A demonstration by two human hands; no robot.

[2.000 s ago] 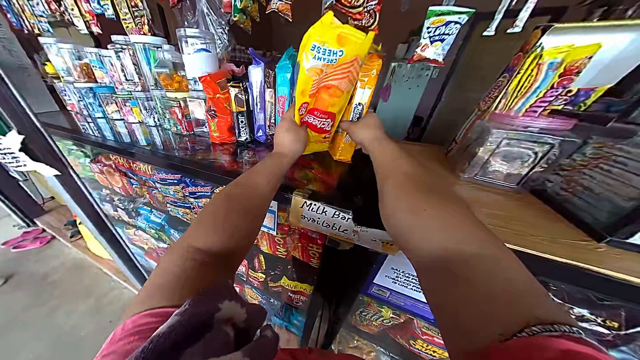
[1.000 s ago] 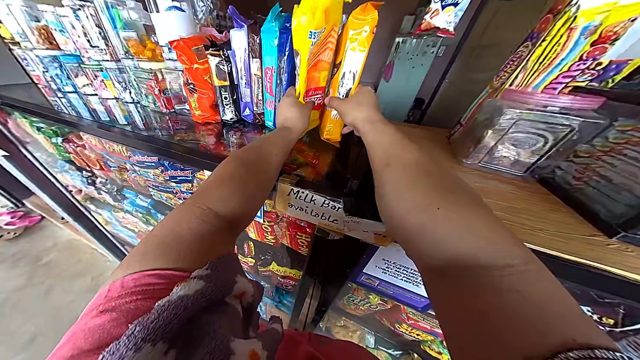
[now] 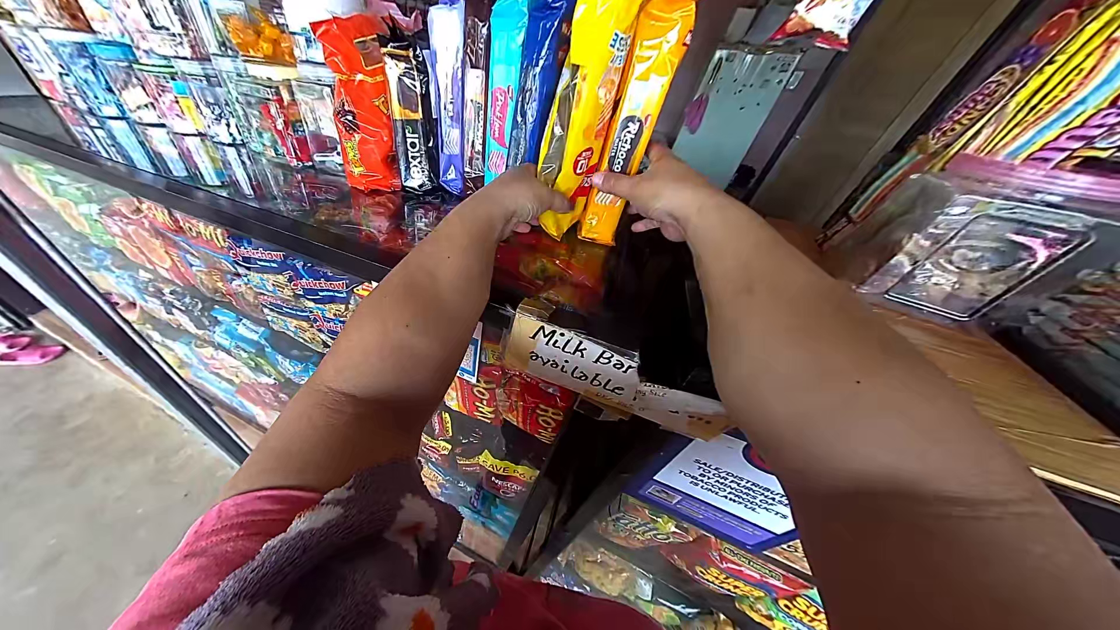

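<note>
Two yellow snack packs stand upright side by side on the dark glossy counter. My left hand has its fingers at the lower left edge of the wider yellow pack. On the other side, my right hand holds the narrow yellow-orange pack near its base, thumb in front and fingers behind. Left of them stand a blue pack, a teal pack, a purple-white pack, a black pack and a red-orange pack, all upright in a row.
Clear plastic jars are stacked on the counter's left part. A handwritten paper sign is taped to the front edge. Below are packets behind clear panels. At right, a plastic container with a pink lid stands on a wooden surface.
The wide yellow pack, earlier held facing me between both hands, now stands turned beside the narrow one in the row. My right hand has moved onto the narrow pack. The view has moved closer.
</note>
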